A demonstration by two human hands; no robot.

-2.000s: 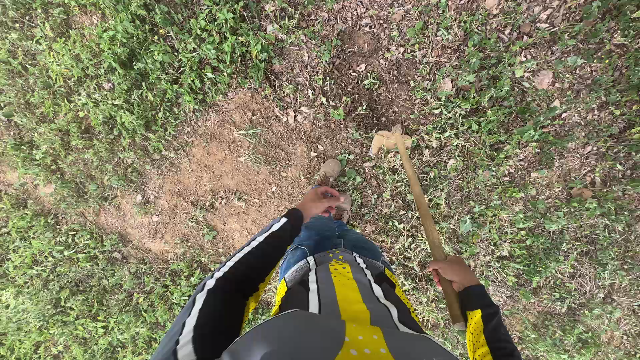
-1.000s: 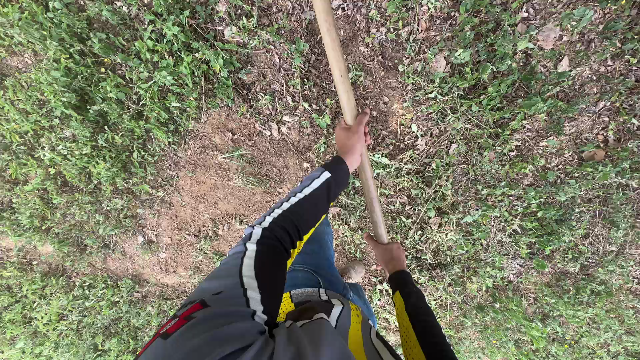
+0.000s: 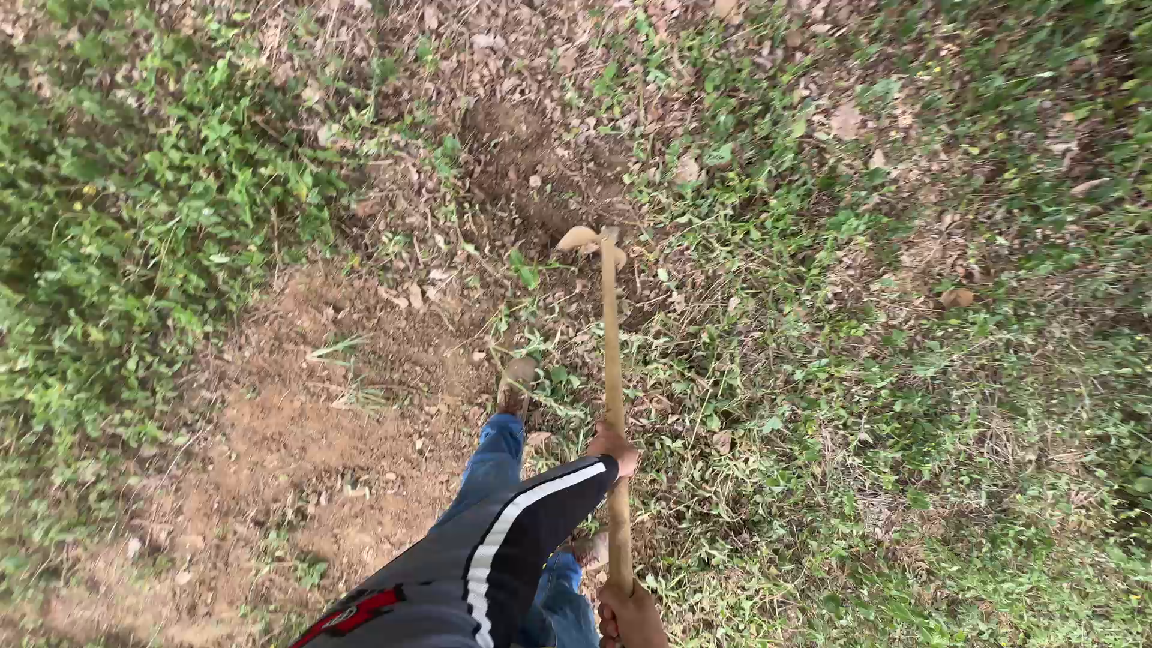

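Observation:
A hoe with a long wooden handle point(image 3: 613, 360) runs up and down the middle of the head view. Its soil-coated metal head point(image 3: 580, 239) is down at the lower edge of a patch of dug, dark soil point(image 3: 549, 171), partly hidden by dirt and leaves. My left hand point(image 3: 616, 447) is closed around the handle at about mid-length. Lower down, near the handle's end, my right hand point(image 3: 630, 617) grips it too.
My feet, one in a dusty shoe point(image 3: 517, 376), stand just left of the handle. Bare reddish soil point(image 3: 315, 432) spreads to the left. Leafy weeds point(image 3: 162, 180) grow at the upper left, and grass with dry leaves point(image 3: 855, 360) covers the right side.
Two seconds ago only my right hand held the hoe; by one second ago my left hand had gripped the handle too. Since then the hoe's head has come into view at the dug soil.

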